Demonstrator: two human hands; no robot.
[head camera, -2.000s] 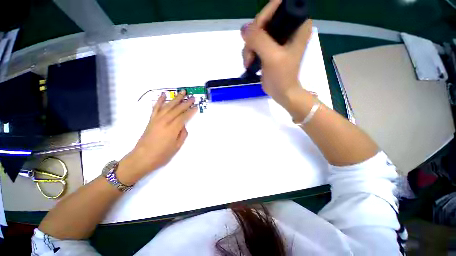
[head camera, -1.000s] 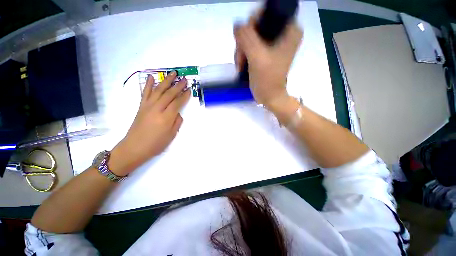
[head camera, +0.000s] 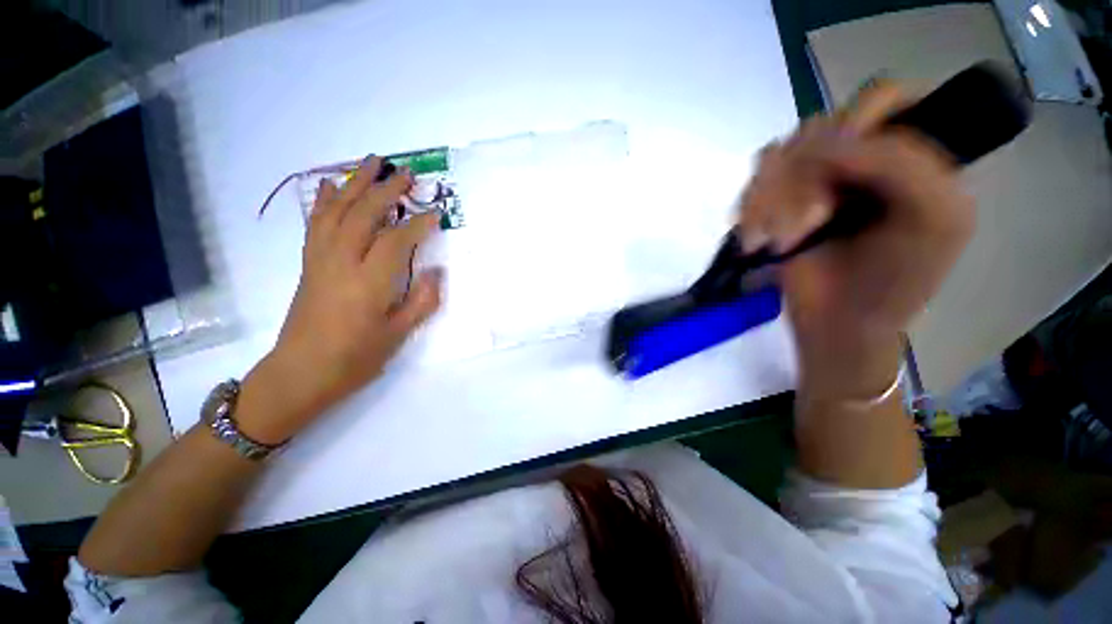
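A white tray (head camera: 537, 232) lies on the white work sheet, its faint edges hard to tell from the sheet. A green circuit board (head camera: 422, 161) and small parts sit at its left end, and a lead wire (head camera: 279, 193) curls out to the left. My left hand (head camera: 360, 262) rests flat over this left end, fingers apart, hiding some parts. My right hand (head camera: 860, 232), blurred, grips the black handle of the dust-removal roller. The blue roller (head camera: 701, 335) is at the sheet's lower right, to the right of the tray.
A clear plastic holder (head camera: 201, 244) with black screens (head camera: 107, 219) stands at the left. Gold-handled scissors (head camera: 100, 432) lie below it. A tan cardboard sheet (head camera: 1024, 232) lies at the right, with a white panel (head camera: 1051, 49) at its upper end.
My right hand has moved the roller off the tray, right and toward me, and the handle now tilts right. My left hand stays on the parts. The whole view has shifted slightly.
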